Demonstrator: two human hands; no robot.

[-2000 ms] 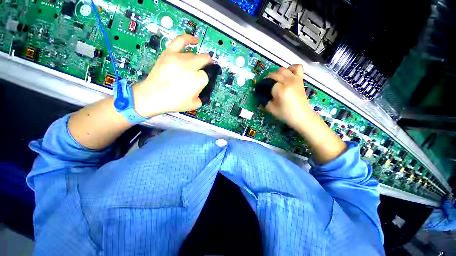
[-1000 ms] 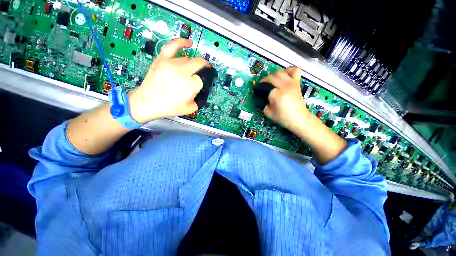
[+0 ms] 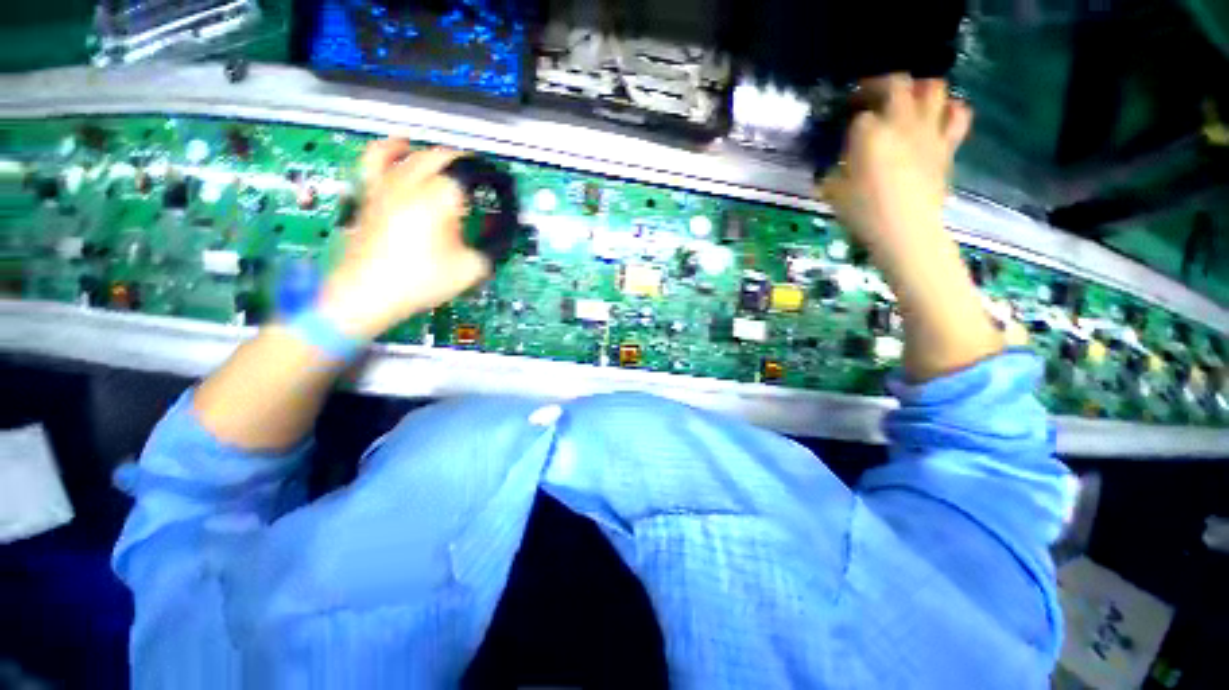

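Observation:
My left hand (image 3: 411, 236), with a blue wrist strap (image 3: 317, 317), is over the long green circuit board (image 3: 539, 290). A dark rounded black piece (image 3: 489, 209) is at its thumb and fingers. My right hand (image 3: 892, 155) is blurred, beyond the far rail at the bins, beside the silver-ended components (image 3: 768, 115). A dark shape (image 3: 832, 135) shows at its fingertips, but it blends with the dark bin, so what they hold is unclear.
Pale rails run along the far edge (image 3: 607, 158) and near edge (image 3: 539, 375) of the board. Beyond are bins with blue components (image 3: 418, 47) and silver-white pieces (image 3: 627, 74). A white paper (image 3: 1112, 620) lies at the lower right.
My right hand has moved from over the board up and right to the bins. My left hand stays over the board with the black piece. The camera view has turned, and more bins show.

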